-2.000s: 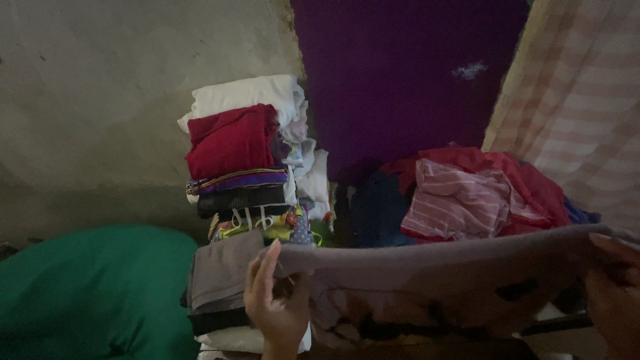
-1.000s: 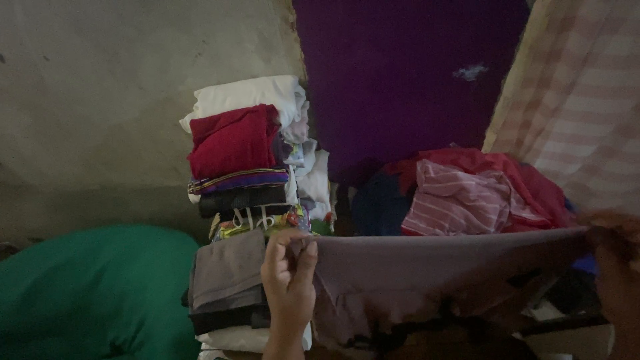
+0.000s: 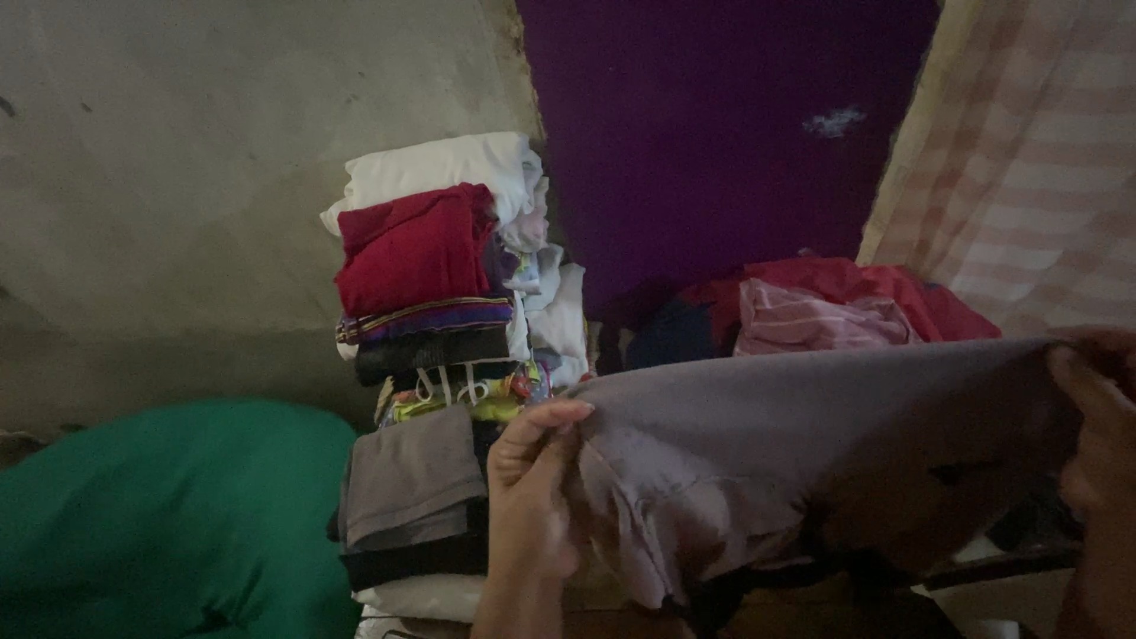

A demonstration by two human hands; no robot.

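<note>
A greyish-mauve cloth garment (image 3: 754, 417) with dark areas hangs stretched between my two hands. My left hand (image 3: 537, 484) pinches its left upper corner between thumb and fingers, just right of a folded grey cloth (image 3: 413, 475). At the right edge of the view my right hand (image 3: 1096, 417), in shadow and partly cut off, grips the other upper corner. Behind my left hand rises a tall stack of folded clothes, with a red folded cloth (image 3: 413, 253) and a white one (image 3: 444, 173) near its top.
A large green fabric-covered bulk (image 3: 169, 506) lies at the lower left. Beyond the held garment is a loose heap with a pink striped cloth (image 3: 816, 319) and a red one (image 3: 941, 302). A purple panel (image 3: 710, 151), a bare wall (image 3: 222, 151) and a checked curtain (image 3: 1038, 160) stand behind.
The held garment's upper edge, sagging two seconds ago, is now raised and covers more of the pink striped cloth. Both hands still hold its corners.
</note>
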